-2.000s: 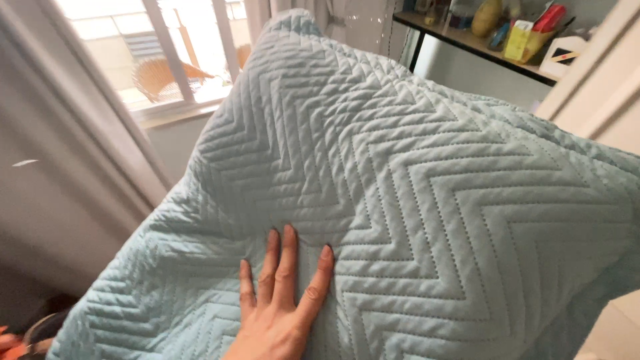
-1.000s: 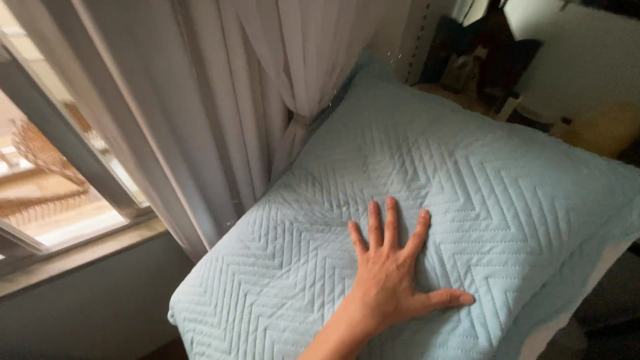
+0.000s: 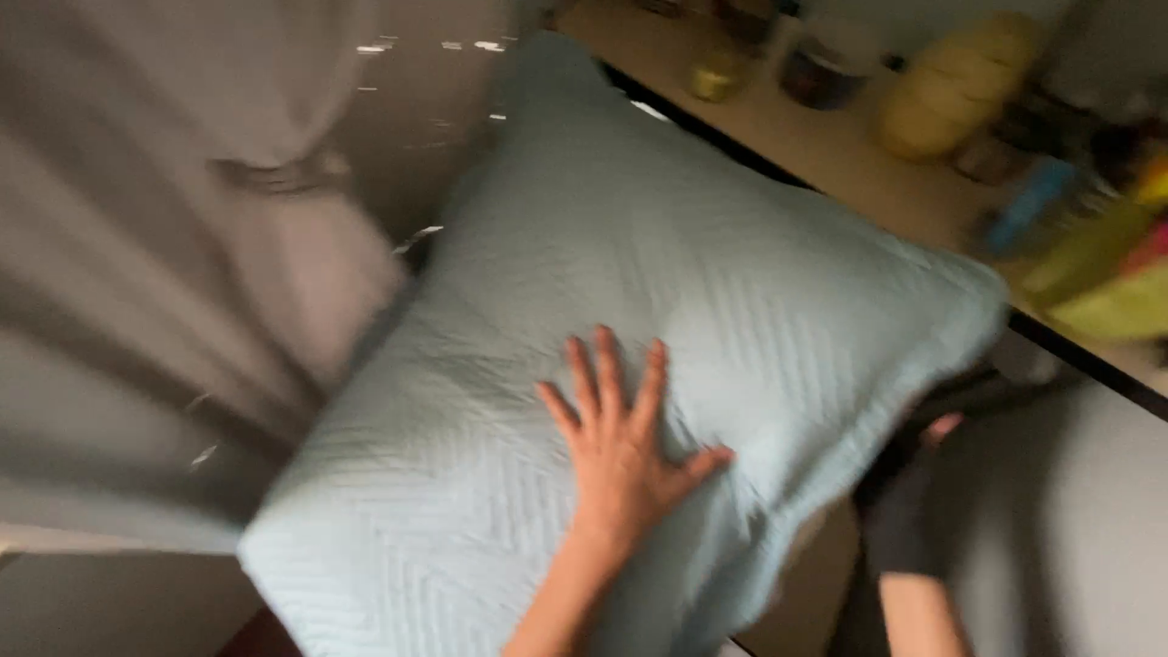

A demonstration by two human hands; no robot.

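Observation:
A light blue quilted pillow (image 3: 511,301) with a stitched zigzag pattern fills the middle, tilted and slightly blurred. My left hand (image 3: 620,456) lies flat on its upper face, palm down and fingers spread, gripping nothing. At the lower right, beyond the pillow's edge, a bare forearm leads up to my right hand (image 3: 912,502), which is dark and blurred in shadow. One pinkish fingertip shows there. Whether that hand holds anything cannot be made out.
A wooden shelf (image 3: 849,178) with a dark edge runs behind the pillow, carrying a yellow knobbly object (image 3: 958,87), small jars and a yellow-green container (image 3: 1109,274). A tied grey curtain (image 3: 274,82) hangs at the left.
The view has swung far right, away from the window. The pillow now lies before the cluttered shelf. My right forearm has come into sight; my left hand stays spread on the pillow.

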